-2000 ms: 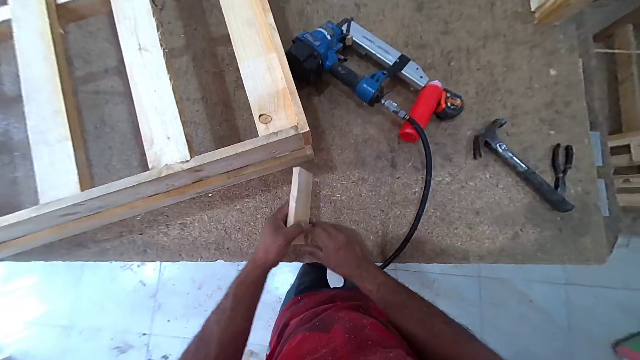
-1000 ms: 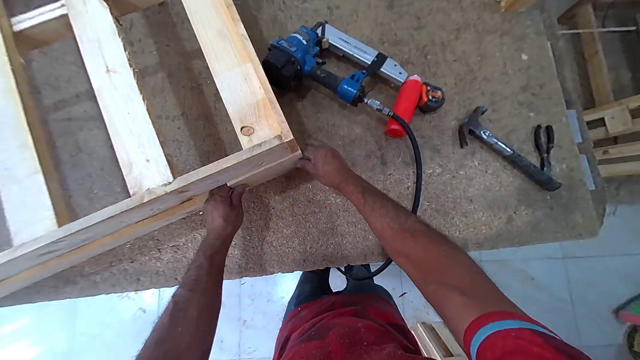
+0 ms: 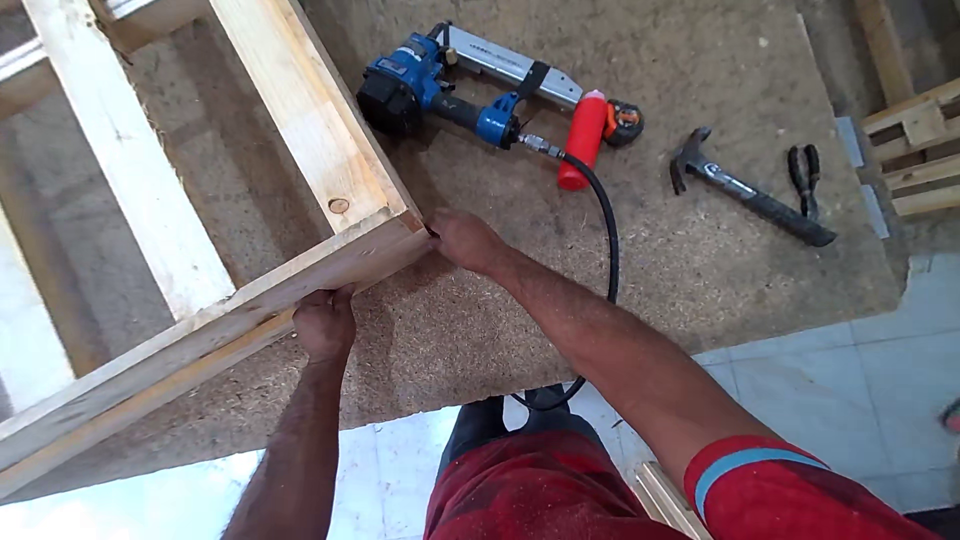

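Note:
A slatted wooden frame (image 3: 300, 262) lies on the particle board bench top (image 3: 465, 345) at the left. At its near corner a short wood block (image 3: 386, 261) sits against the outer side of the edge board. My left hand (image 3: 325, 322) is at the block's left end, fingertips on the wood. My right hand (image 3: 466, 240) grips the block's right end at the corner. Beyond the corner lies a blue pneumatic nailer (image 3: 457, 109) with a black air hose (image 3: 611, 240), not touched by either hand.
Behind my right hand lie a red plastic bottle (image 3: 583, 141) and an orange and black tape measure (image 3: 624, 122). Farther right are a claw hammer (image 3: 750, 191) and black-handled pliers (image 3: 804, 180). The hose hangs over the bench's near edge. More wooden slats (image 3: 926, 150) stand beyond the right edge.
Two seconds ago both hands held the wood block before the frame's corner. Now the block is against the frame's edge, with my hands apart at its two ends.

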